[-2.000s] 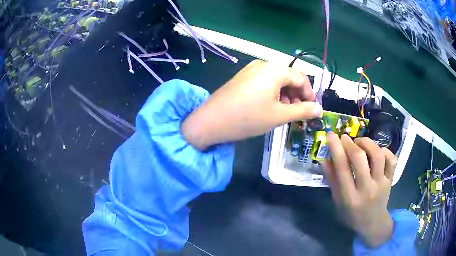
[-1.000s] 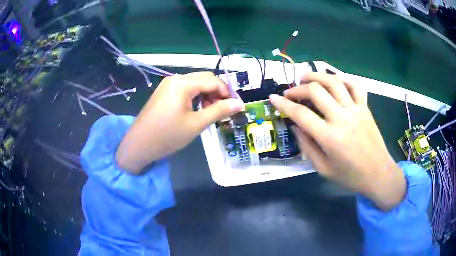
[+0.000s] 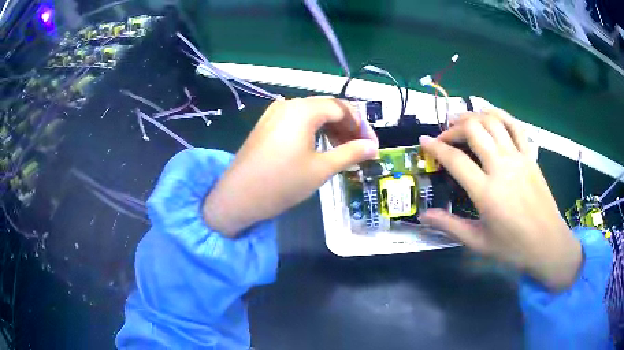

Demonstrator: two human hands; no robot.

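The white housing point(image 3: 342, 236) lies open on the dark mat. A power board point(image 3: 388, 163) with a yellow transformer point(image 3: 399, 196) sits in it. My left hand point(image 3: 301, 147) pinches the board's upper left edge, where a purple-white lead point(image 3: 330, 34) rises over the belt. My right hand point(image 3: 503, 184) spans the housing's right part, index fingertip at the board's upper right edge and thumb near its lower right; whether it grips the board is unclear. A red-orange wire lead point(image 3: 441, 87) with white connectors stands up behind it. Black cable point(image 3: 404, 89) loops over the back edge.
The green belt point(image 3: 260, 34) with its white rail point(image 3: 294, 77) runs behind the housing. Loose purple-white leads point(image 3: 167, 117) lie on the mat at left. Spare boards stand at the far left point(image 3: 109, 55) and at the right edge point(image 3: 587, 213). A white wire bundle point(image 3: 568, 27) shows at top right.
My right hand has moved from over the board's lower right to its upper right edge, thumb now lower. My left hand keeps its pinch. The view has shifted between frames.
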